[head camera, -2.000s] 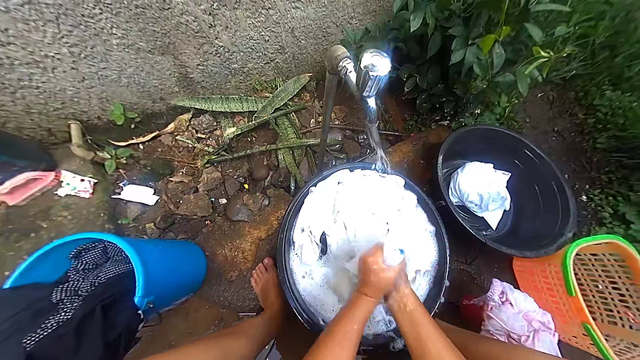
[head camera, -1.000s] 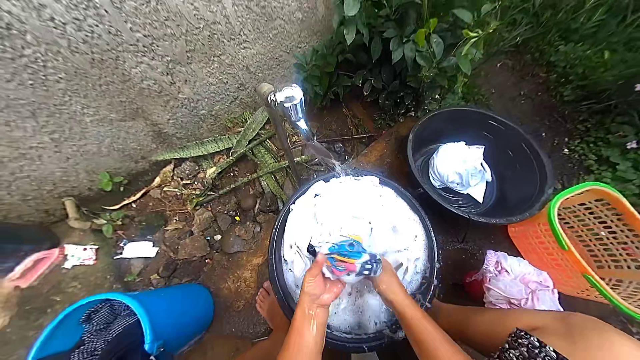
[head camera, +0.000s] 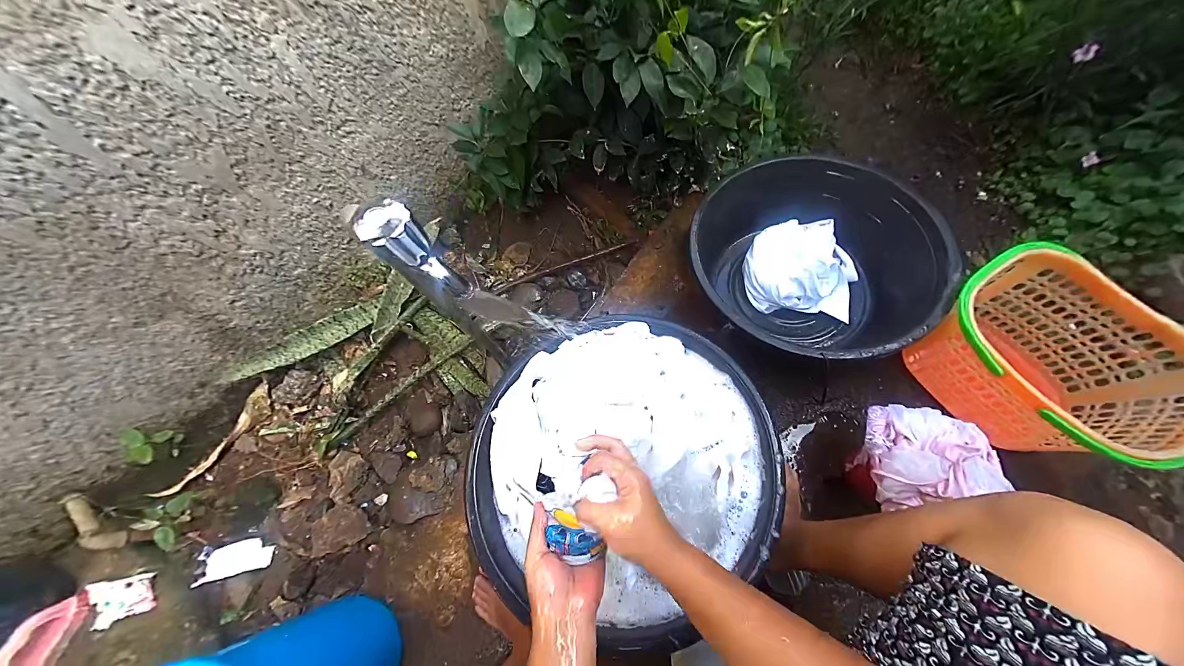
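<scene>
A wet cloth with a blue and yellow print (head camera: 573, 536) is held between both hands above the near left part of a round black tub (head camera: 766, 444). My left hand (head camera: 562, 573) supports the printed part from below, its fingers partly hidden. My right hand (head camera: 624, 504) grips a bunched white part of the cloth with curled fingers. White laundry (head camera: 610, 388) with suds fills the tub around them. Water runs from a metal faucet (head camera: 407, 242) at the tub's far left edge.
A black basin (head camera: 939, 277) holding a bundled white cloth (head camera: 797, 268) stands behind at the right. Beside it is an orange plastic basket (head camera: 980, 398) with green handles. A pink cloth (head camera: 934, 458) lies near my leg. At lower left is a blue bucket (head camera: 324, 634); a rough wall (head camera: 231, 166) rises behind.
Two seconds ago my hands were together low over the suds; then the printed cloth showed between them. My right hand has since moved onto its white part. The view has shifted right.
</scene>
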